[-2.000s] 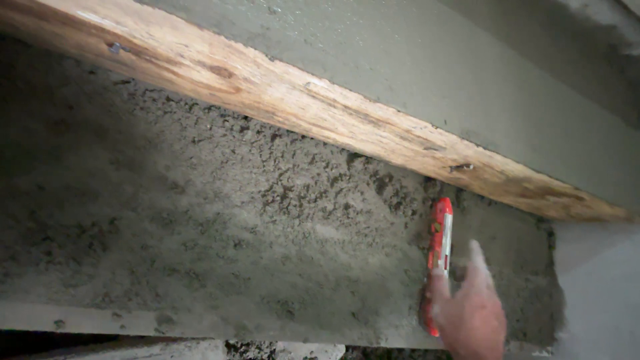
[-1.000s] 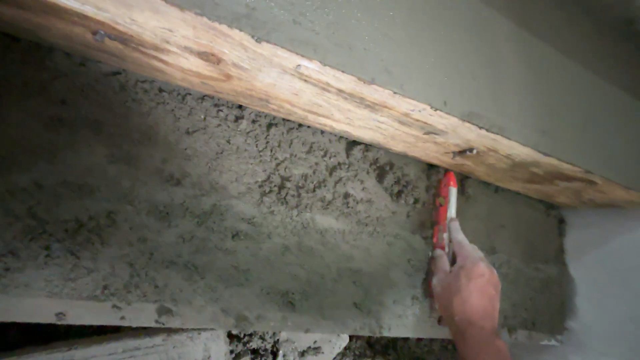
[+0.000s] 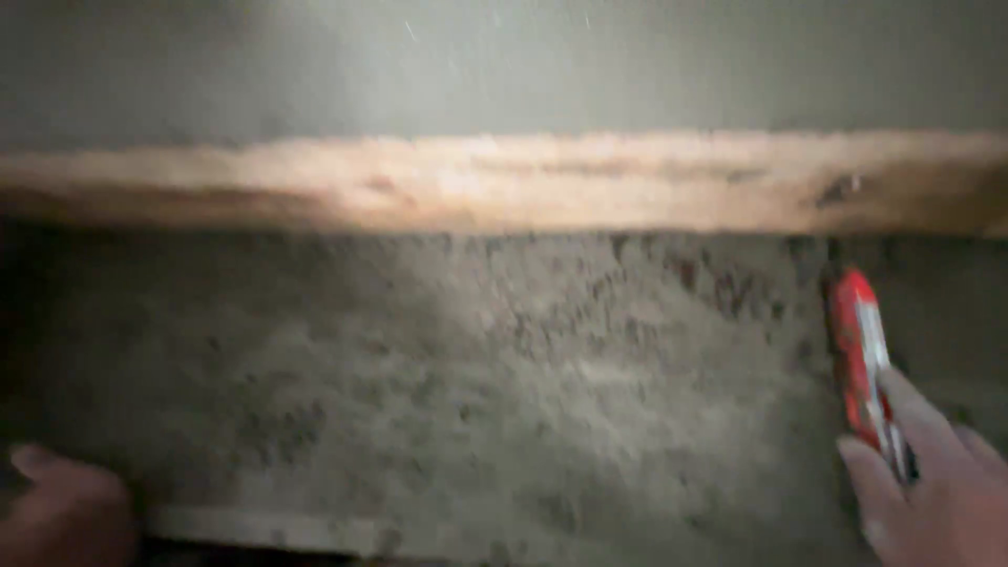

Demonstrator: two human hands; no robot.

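Note:
My right hand [image 3: 937, 480], at the lower right, grips a red and silver spirit level [image 3: 858, 354] between thumb and fingers. The level points away from me across rough grey wet concrete [image 3: 488, 378], its far end just short of a wooden board [image 3: 504, 185]. At the lower left, my left hand [image 3: 67, 504] is near the front edge of the concrete; blur hides what its fingers touch and whether they are closed.
Behind the wooden board lies a smoother grey cement surface [image 3: 488, 71]. A pale edging strip [image 3: 268, 528] runs along the near side of the concrete, with a dark gap below it. A knot or fastener [image 3: 843, 189] shows in the board.
My left hand has come into view at the lower left. Two seconds ago my right hand was more spread beside the level; now it grips it. The view has turned, levelling the board.

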